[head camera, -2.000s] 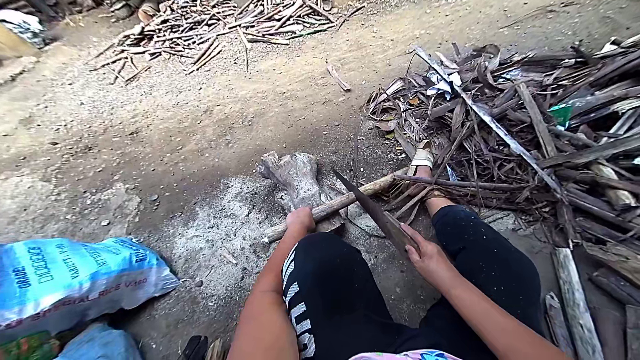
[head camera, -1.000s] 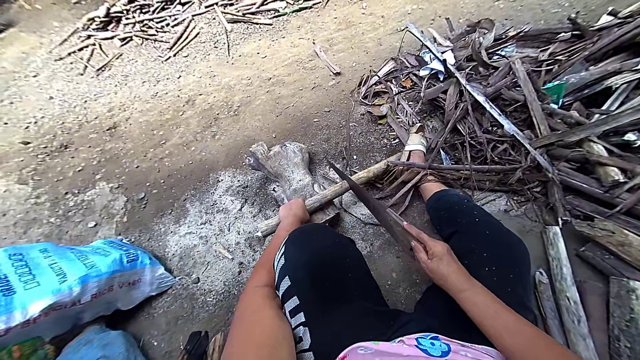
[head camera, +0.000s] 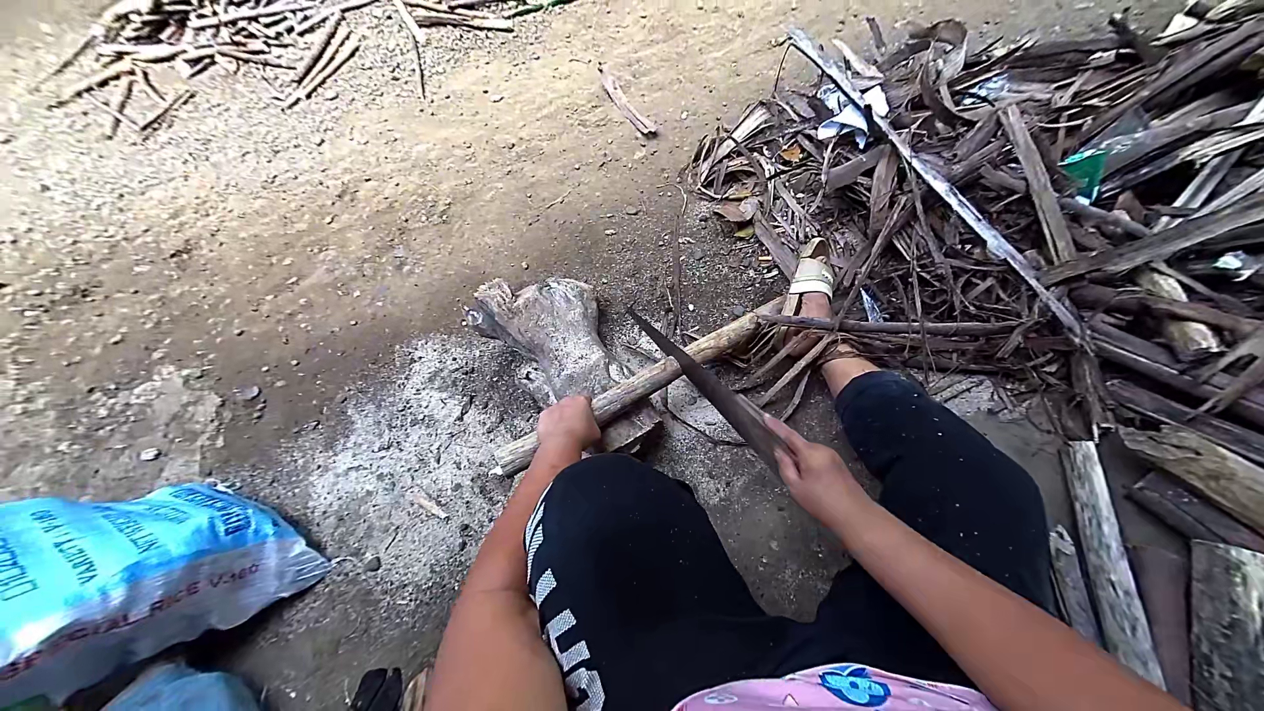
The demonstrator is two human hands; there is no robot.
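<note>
My left hand (head camera: 570,425) grips a pale wooden branch (head camera: 647,380) near its lower left end. The branch slants up to the right across a weathered wood block (head camera: 553,326), and its far end lies by my sandalled foot (head camera: 812,286). In my right hand (head camera: 812,472) is a handsaw (head camera: 716,395), held at its near end. The dark blade points up and left and crosses the branch to the right of the block; the teeth are too small to make out. The saw's handle is mostly hidden by my fingers.
A large heap of dry sticks, bark and scraps (head camera: 948,217) lies at the right. Split wood pieces (head camera: 1106,553) are below it. A blue and white printed sack (head camera: 148,563) rests at the lower left. More cut sticks (head camera: 217,49) lie at the top left, and pale sawdust (head camera: 395,444) covers the ground.
</note>
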